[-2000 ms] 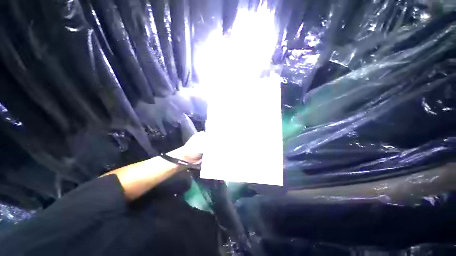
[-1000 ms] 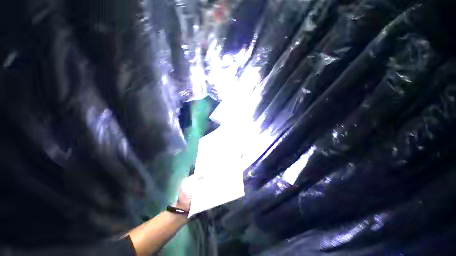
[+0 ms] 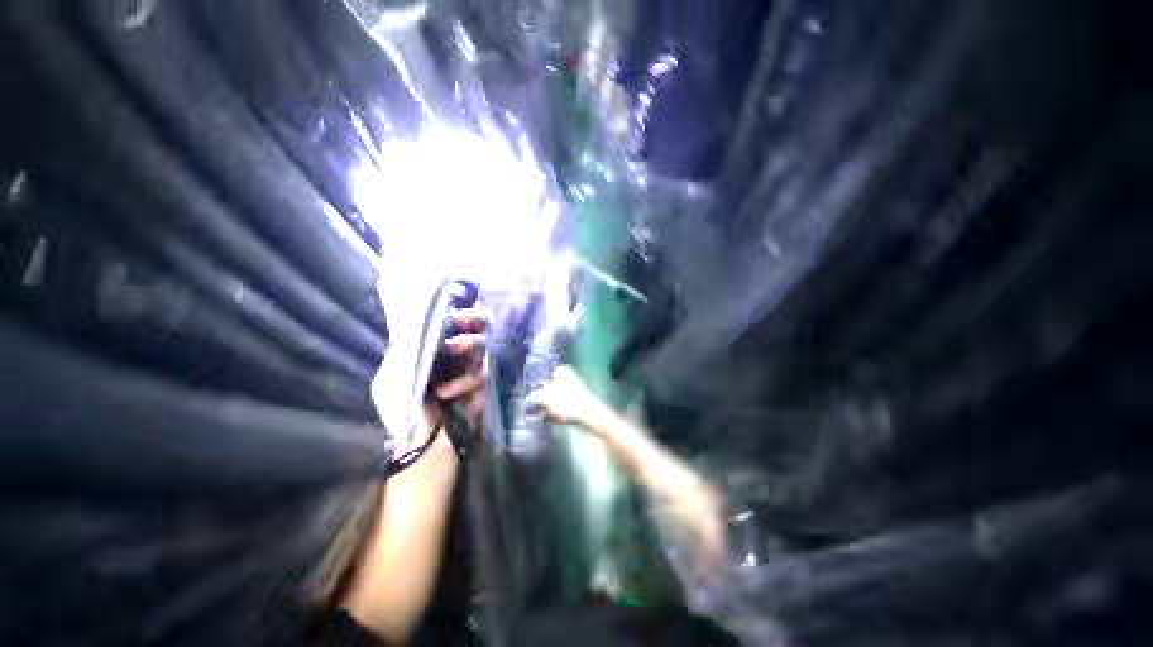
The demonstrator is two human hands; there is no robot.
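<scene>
My left hand (image 3: 463, 360) is near the middle of the head view, its fingers closed around a dark flashlight (image 3: 464, 293) and the white paper sheet (image 3: 415, 348). The paper is seen at a steep angle and is partly lost in glare. A very bright white spot covers the bagged garments (image 3: 297, 247) just beyond the hand. My right hand (image 3: 556, 397) is blurred, to the right of the left hand, with its fingers bent. I cannot tell whether it holds anything; a thin pale line shows above it.
Dark garments in shiny film hang on the left, and more dark bagged garments (image 3: 860, 278) hang on the right, blurred. A strip of green floor (image 3: 602, 329) runs between them, partly behind my right arm.
My right hand and forearm have come into view. My left hand has turned and moved up, so the flashlight shows and the paper is tilted. The bright spot has moved left, and the view has turned.
</scene>
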